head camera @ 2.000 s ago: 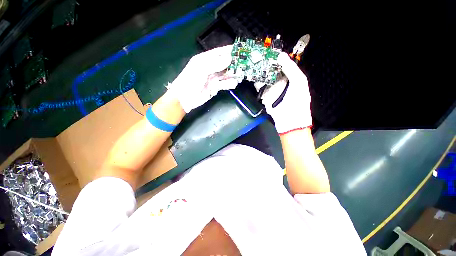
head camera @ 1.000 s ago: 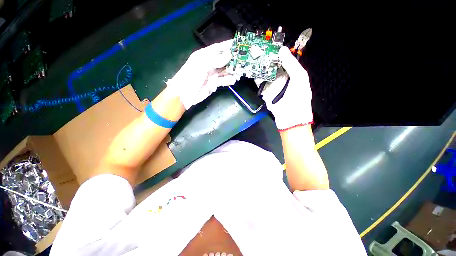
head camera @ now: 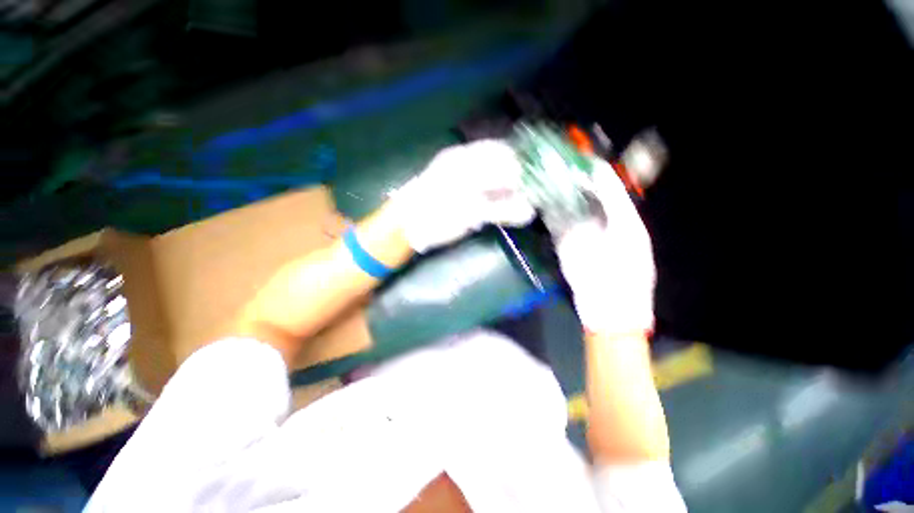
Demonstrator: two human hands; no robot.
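Observation:
A green circuit board (head camera: 553,172) is held between my two hands, over the edge of the black tray (head camera: 762,220). The frame is blurred, so its parts do not show clearly; an orange part is at its far edge. My left hand (head camera: 466,192), in a white glove with a blue band on the wrist, holds the board's left side. My right hand (head camera: 609,263), in a white glove, holds the board's right side and also the cutters (head camera: 643,158), whose metal jaws point away past the board. The cutters' handles are hidden or too blurred to see.
An open cardboard box (head camera: 241,266) with a heap of silvery parts (head camera: 72,346) is at the left. Blue tape (head camera: 371,100) and a blurred blue cord (head camera: 220,183) lie on the green bench. A pale metal loop (head camera: 521,258) is below the board. Yellow floor line (head camera: 683,368) at right.
The whole view has shifted and blurred. The board, both hands and the cutters appear lower and further right in the picture. Both hands still hold the board.

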